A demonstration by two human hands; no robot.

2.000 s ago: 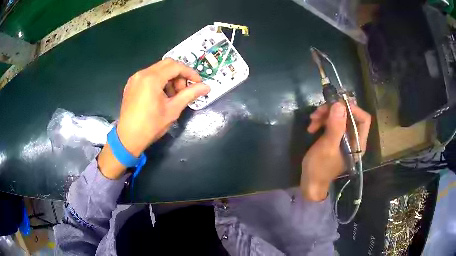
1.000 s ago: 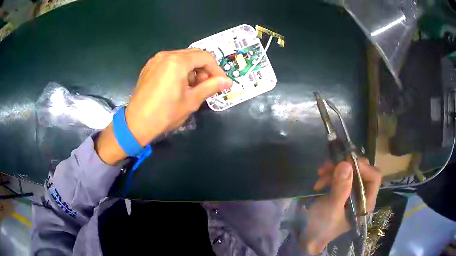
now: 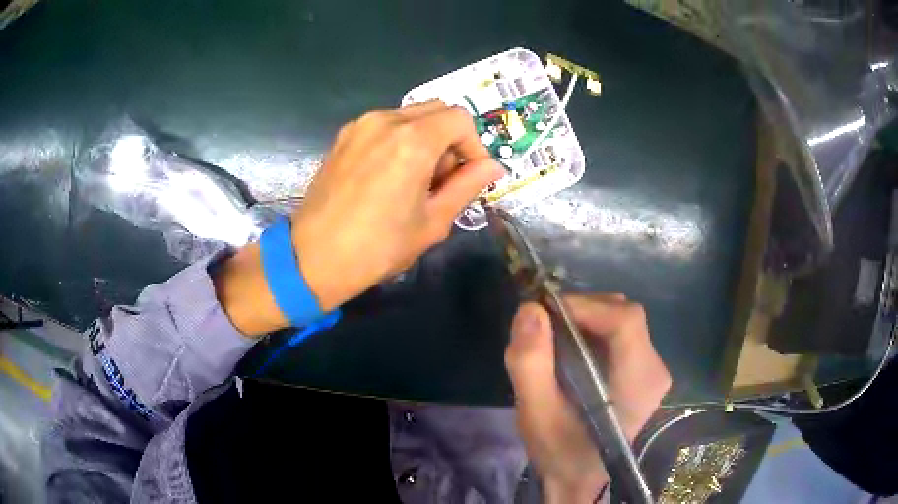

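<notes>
The white socket housing [image 3: 563,167] lies open side up on the dark green bench, with a green circuit board [image 3: 533,124] inside. A brass contact strip [image 3: 574,74] hangs outside its upper right corner on a white wire. My left hand [image 3: 389,197], with a blue wrist strap [image 3: 287,276], is over the housing's left side, thumb and forefinger pinched together at its lower part; what they pinch is hidden. My right hand [image 3: 588,369] holds the soldering iron [image 3: 569,345], its tip at the housing's lower edge beside my left fingertips.
A crinkled clear plastic bag [image 3: 162,192] lies on the bench [image 3: 197,59] at left. Another clear plastic sheet [image 3: 802,128] hangs at upper right, over a black box [image 3: 837,285] in a wooden tray [image 3: 763,359]. A black crate with gold-coloured pieces [image 3: 701,471] is at lower right.
My right hand has brought the soldering iron leftward from the right side to the housing's lower edge. My left hand has stayed pinched at the housing. The view has shifted.
</notes>
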